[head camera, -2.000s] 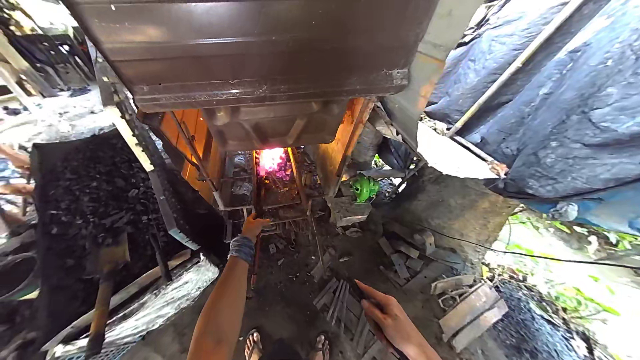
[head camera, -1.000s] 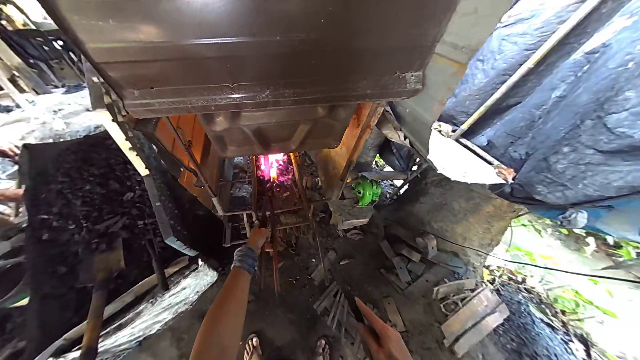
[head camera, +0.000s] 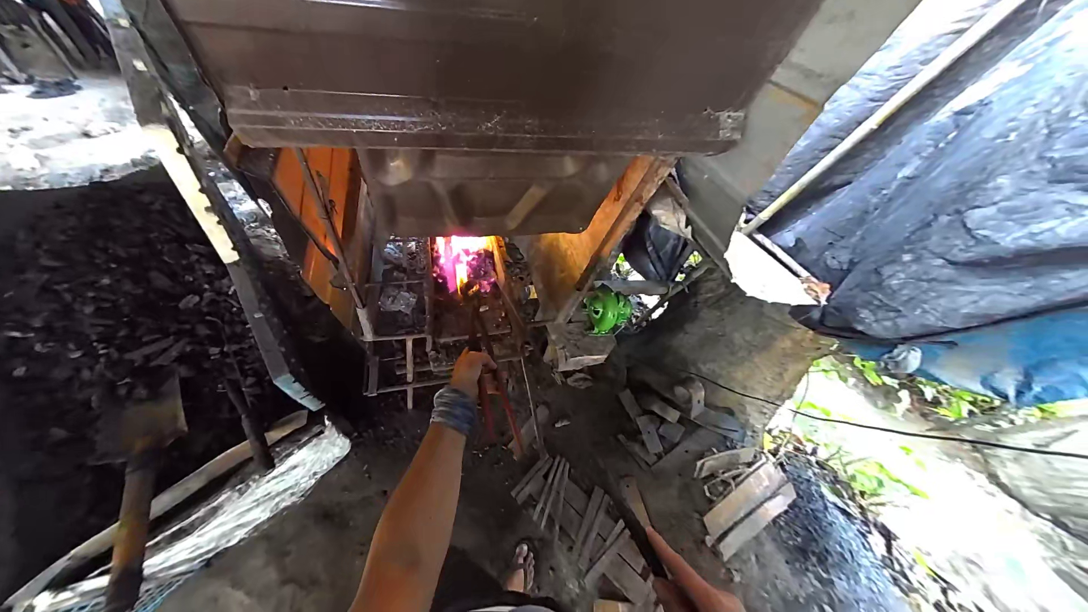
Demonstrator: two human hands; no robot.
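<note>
My left hand (head camera: 473, 371), with a grey-blue band at the wrist, grips long-handled metal tongs (head camera: 486, 365) just in front of the forge. The reddish handles spread below the hand, and the far end reaches toward the glowing coals (head camera: 466, 262). What the jaws hold cannot be made out. At the lower right my right hand (head camera: 690, 582) is closed around a long dark rod (head camera: 633, 518), which points up and left toward the floor before the forge. A dark metal hood (head camera: 476, 85) hangs over the fire.
A bed of charcoal (head camera: 110, 289) with a shovel (head camera: 136, 501) lies at left. A green blower (head camera: 608, 310) stands right of the forge. Flat metal strips (head camera: 595, 527) and stacked pieces (head camera: 748, 506) lie on the floor. A black cable (head camera: 850, 421) crosses the right side, below a tarp (head camera: 960, 204).
Two seconds ago my left hand was at the forge's front edge; tongs now show clearly in it, reaching toward the fire. The right hand, still on the rod, has moved lower in view.
</note>
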